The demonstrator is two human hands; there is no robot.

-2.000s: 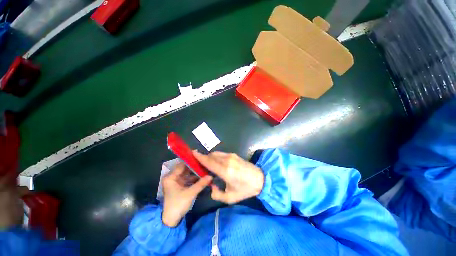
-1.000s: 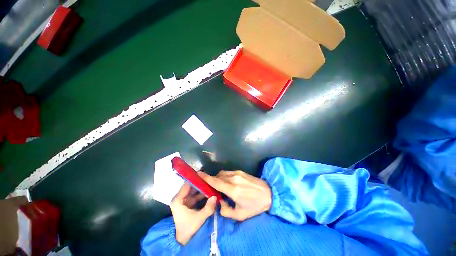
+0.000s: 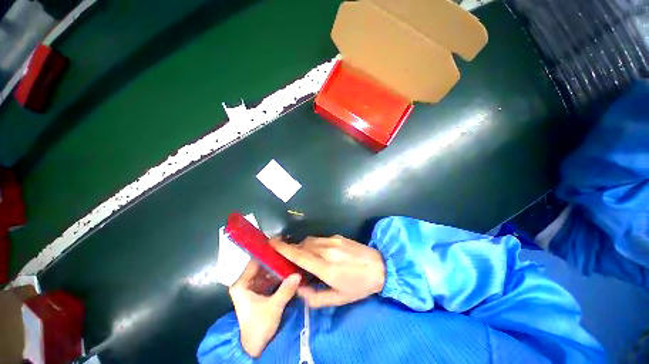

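Observation:
A slim glossy red phone [image 3: 257,245] is held low in front of my body, tilted, its far end pointing up and left. My left hand [image 3: 262,306] grips its near end from the left and below. My right hand [image 3: 334,270] has its fingers on the near part of its side. The face turned down is mostly hidden. A white sheet [image 3: 231,261] lies on the bench, partly behind the phone and my left hand. A small white card [image 3: 278,180] lies farther forward on the bench.
An open red box [image 3: 363,106] with brown flaps [image 3: 398,46] raised stands by the belt's worn pale edge [image 3: 178,158]. Another red box [image 3: 60,323] is at the lower left. Red boxes [image 3: 41,77] are on the green belt. Clear trays [image 3: 598,50] and a person's blue sleeve [image 3: 612,170] are at the right.
The phone and both hands have moved nearer my body, and the phone has turned slightly. More of the white sheet has come into view. The view has shifted, and belt boxes have moved left.

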